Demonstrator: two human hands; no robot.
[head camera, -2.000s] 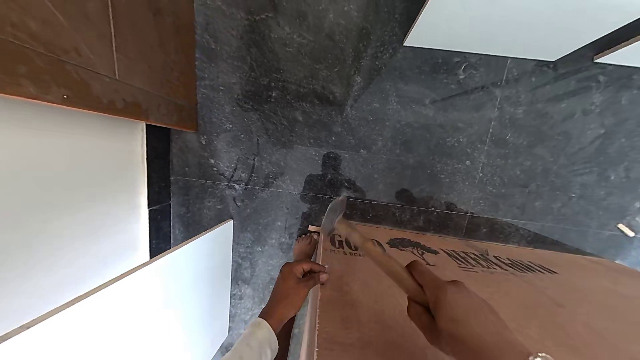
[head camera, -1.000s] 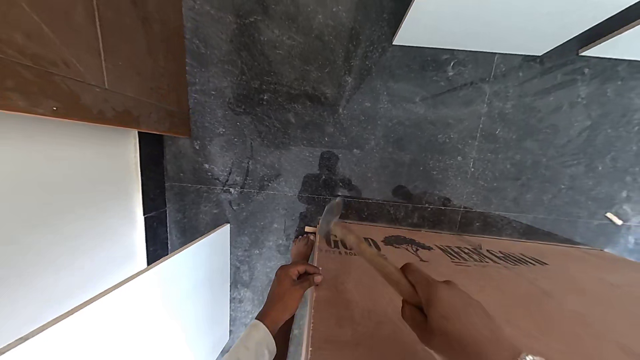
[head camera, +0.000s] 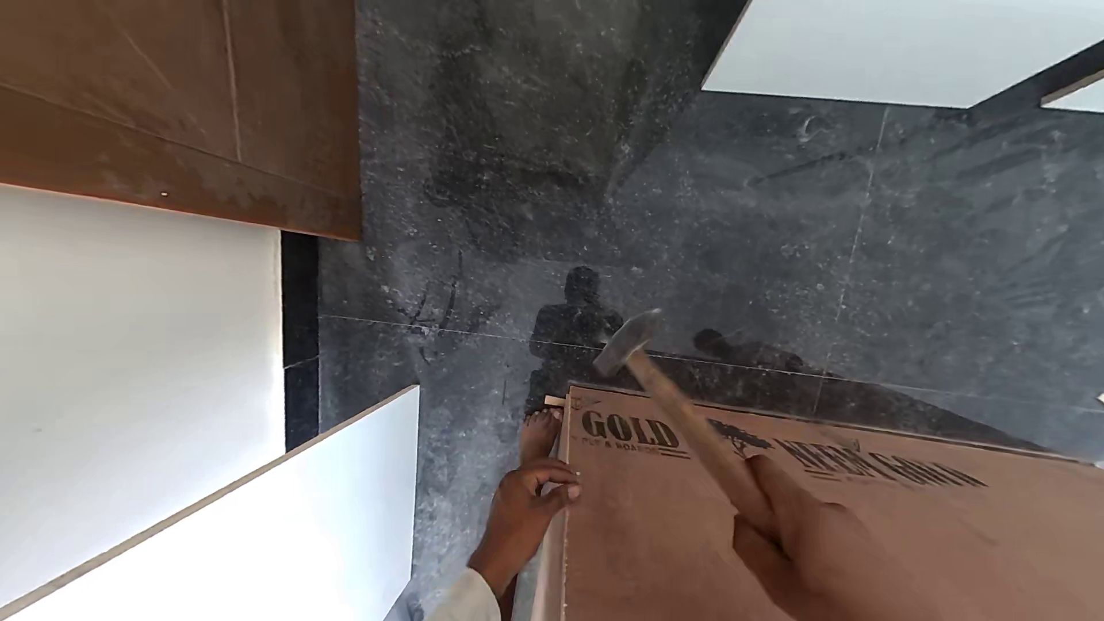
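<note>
My right hand (head camera: 793, 535) grips the wooden handle of a hammer (head camera: 690, 423), whose metal head is raised near the far left corner of a plywood board (head camera: 690, 535) with printed writing. My left hand (head camera: 528, 509) rests at the board's left edge, thumb and forefinger close together; whether a small nail is between them cannot be made out. A small strip of wood (head camera: 555, 401) sticks out at the board's far left corner, just above a bare foot (head camera: 541, 431).
White panels (head camera: 345, 517) stand at the left, below a brown board (head camera: 181, 112). Another white panel (head camera: 888, 52) is at the upper right. The dark, glossy tiled floor (head camera: 535, 190) shows reflections of people.
The hammer head has lifted away from the board's corner and now sits farther right, its handle more steeply angled. My left hand has stayed at the board's edge.
</note>
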